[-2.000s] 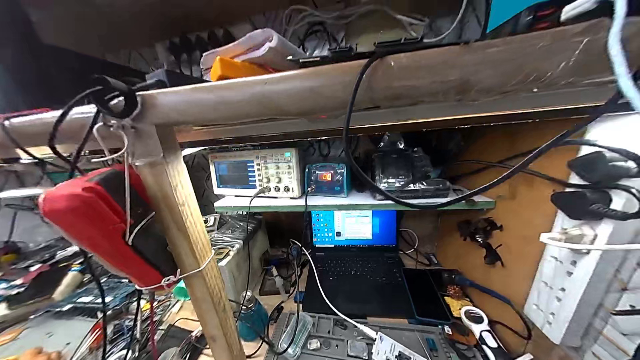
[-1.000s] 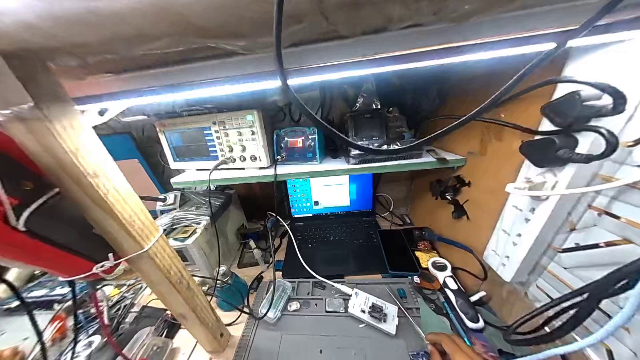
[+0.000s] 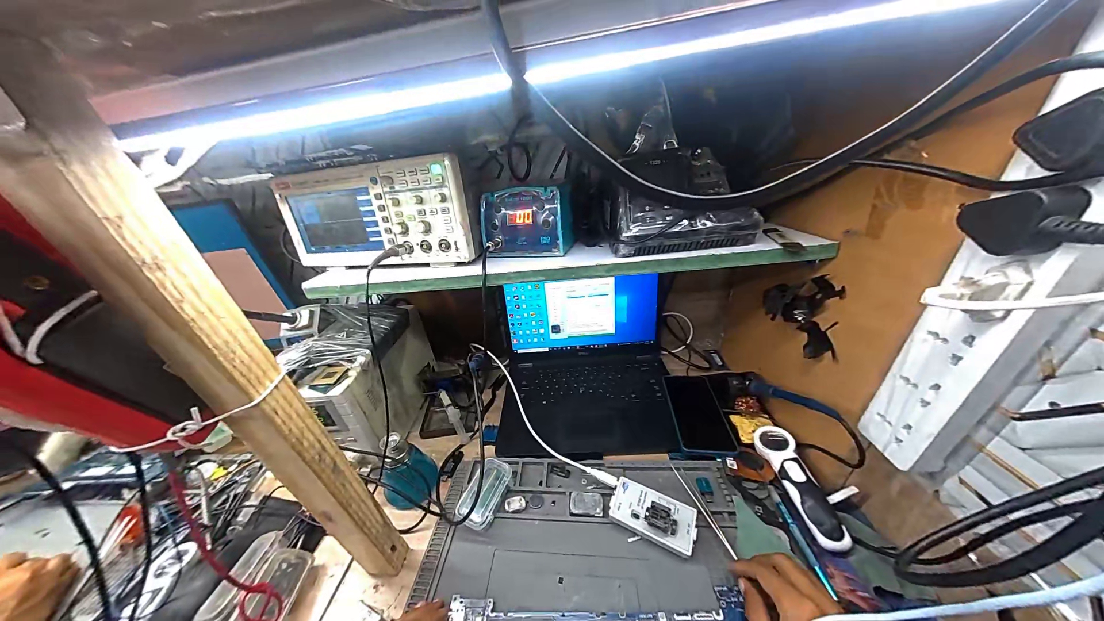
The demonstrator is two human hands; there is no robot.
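Note:
My right hand (image 3: 780, 588) is at the bottom edge, its fingertips by the right end of a circuit board (image 3: 729, 599) and the near end of slim metal tweezers (image 3: 709, 516); its grip is unclear. Only some fingers of my left hand (image 3: 424, 611) show, beside the board's left end. The board lies at the near edge of a grey work mat (image 3: 526, 561), mostly cut off. A white chip programmer (image 3: 653, 516) with a black socket rests on the mat, a white cable plugged into it. Behind stands an open laptop (image 3: 586, 401), its screen lit.
A clear plastic case (image 3: 486, 493) and a teal bottle (image 3: 408, 473) are left of centre. A phone (image 3: 699, 414) and a handheld magnifier (image 3: 802, 487) lie right. An oscilloscope (image 3: 375, 211) stands on the shelf (image 3: 569, 269). A wooden post (image 3: 198, 328) crosses the left; another person's hand (image 3: 36, 586) is far left.
The view has tilted down, bringing the mat and both my hands into sight. My right hand was out of view two seconds ago and at the bottom edge one second ago.

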